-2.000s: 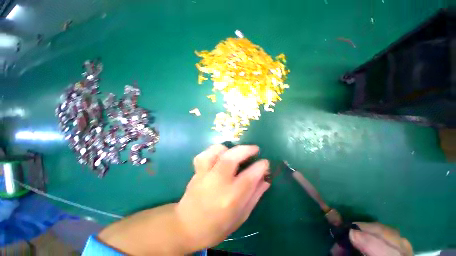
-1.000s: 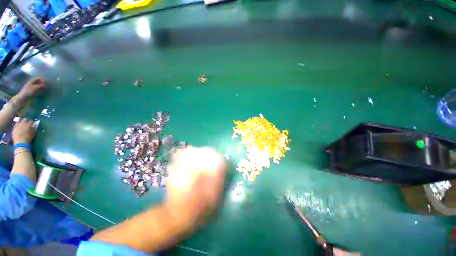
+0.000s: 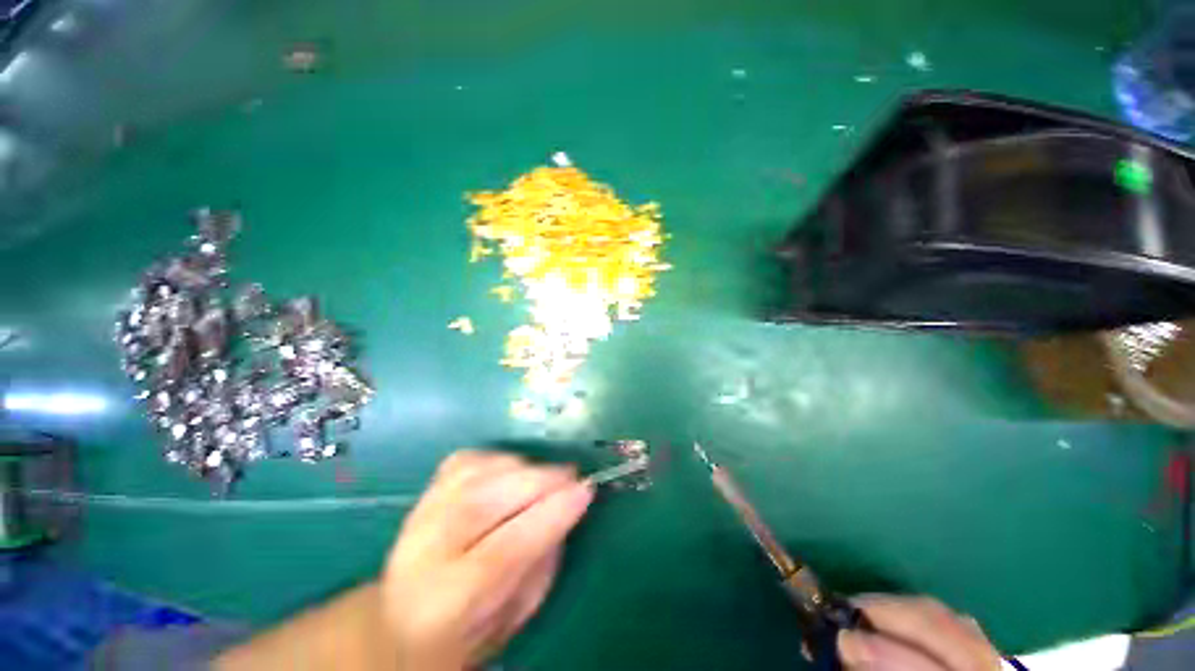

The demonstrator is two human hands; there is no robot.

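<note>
My left hand (image 3: 492, 551) pinches a thin pale strand, likely solder wire; its end reaches a small metal piece (image 3: 633, 461) on the green mat. Whether they touch is unclear. My right hand (image 3: 917, 632) holds the soldering iron (image 3: 760, 531) by its dark handle. The iron's tip is a little right of the metal piece, apart from it. A pile of yellow and pale components (image 3: 570, 249) lies behind my left hand. A pile of silvery-brown metal pieces (image 3: 229, 367) lies to the left.
A black box-like frame (image 3: 996, 223) with a green dot stands at the right. A brown container (image 3: 1081, 374) with silvery matter is beside it. A solder spool (image 3: 24, 492) is at the left edge, with wire (image 3: 262, 501) running towards my left hand. A bluish clear object (image 3: 1160, 92) is top right.
My left hand has moved from the metal pile's right edge to the front centre, where a single metal piece now shows. The view has shifted; the neighbour's hands are out of the picture.
</note>
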